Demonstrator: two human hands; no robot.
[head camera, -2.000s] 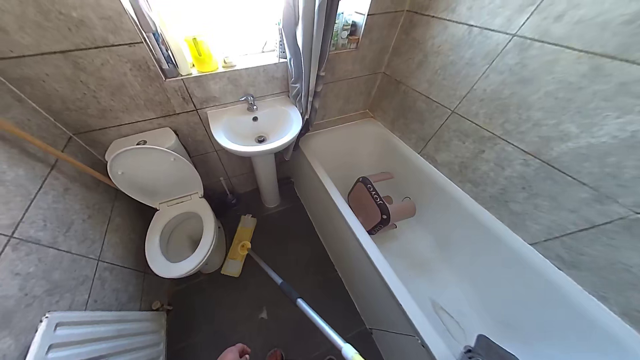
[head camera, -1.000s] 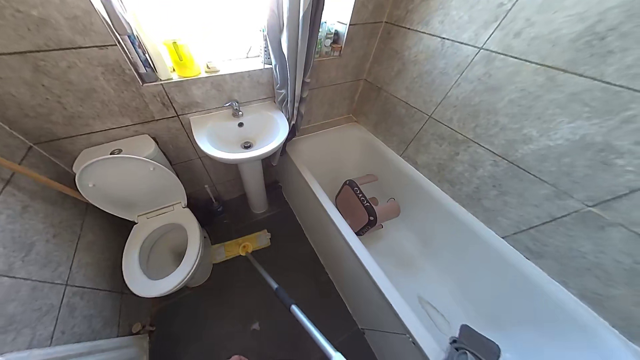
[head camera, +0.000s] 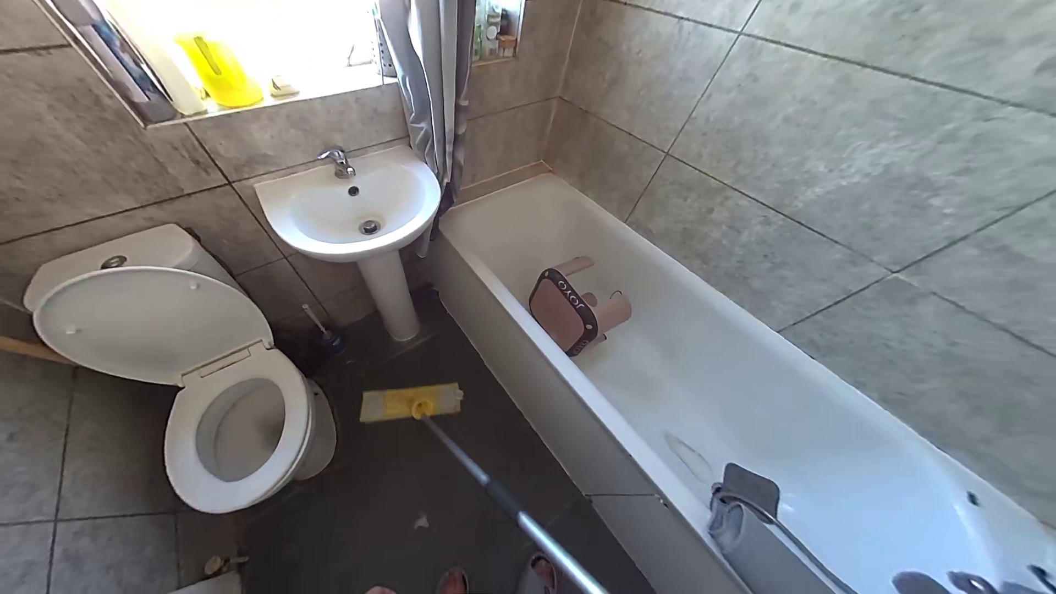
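A flat mop head with a yellow pad (head camera: 412, 402) lies on the dark floor between the toilet and the bathtub. Its metal pole (head camera: 528, 520) slants down to the right and leaves the frame at the bottom, so the grip on it is hidden. A sliver of skin, seemingly my left hand (head camera: 380, 590), shows at the bottom edge; what it does cannot be told. My right hand is out of view. Toes in sandals (head camera: 538, 569) show close to the pole.
The toilet (head camera: 239, 433) stands left with its lid up, a toilet brush (head camera: 323, 330) behind it. A pedestal washbasin (head camera: 351, 206) is beyond the mop. Along the right, the bathtub (head camera: 701, 363) holds a pink plastic seat (head camera: 565, 313). A grey thing (head camera: 747, 528) hangs over its rim.
The mop head has turned from lengthwise beside the toilet to crosswise, then moved right, away from the toilet base. The skin at the bottom edge shows less than two seconds ago.
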